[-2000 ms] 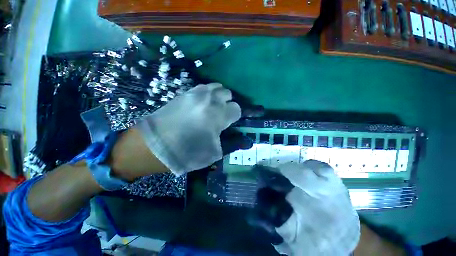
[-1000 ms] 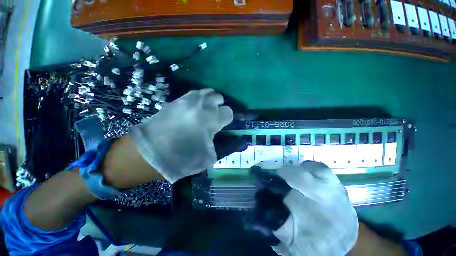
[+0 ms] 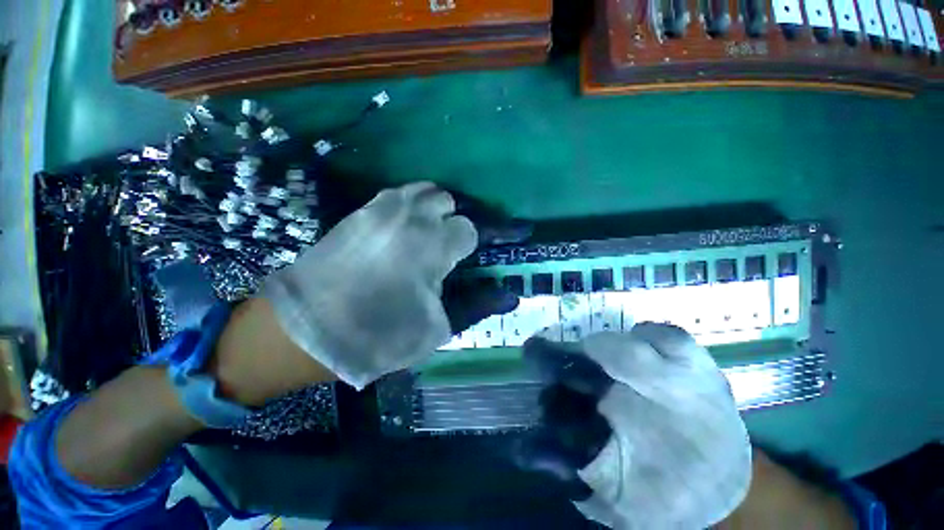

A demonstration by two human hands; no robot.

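Observation:
The black fixture (image 3: 642,246) with white lettering lies in front of me, a row of white pads (image 3: 714,311) below dark square slots. A ribbed silver heat sink (image 3: 471,406) lies along its near side. My left hand (image 3: 383,274), in a white glove with dark fingertips, is over the fixture's left end, fingers by the far edge and thumb over the slots and pads. My right hand (image 3: 662,424), gloved alike, is over the near middle with fingers curled, covering part of the heat sink. Whether either hand grips something is hidden.
Black leads with white connectors (image 3: 248,197) are heaped at left over a black bin (image 3: 47,269) of tiny silver screws (image 3: 295,414). Orange-brown trays stand at the back: one at left (image 3: 342,47), one at right (image 3: 714,67) with white pads.
The view has shifted, so the trays, leads and fixture sit further left in the picture. The fixture looks slightly more tilted. Both hands sit slightly further right relative to the fixture, their poses nearly unchanged.

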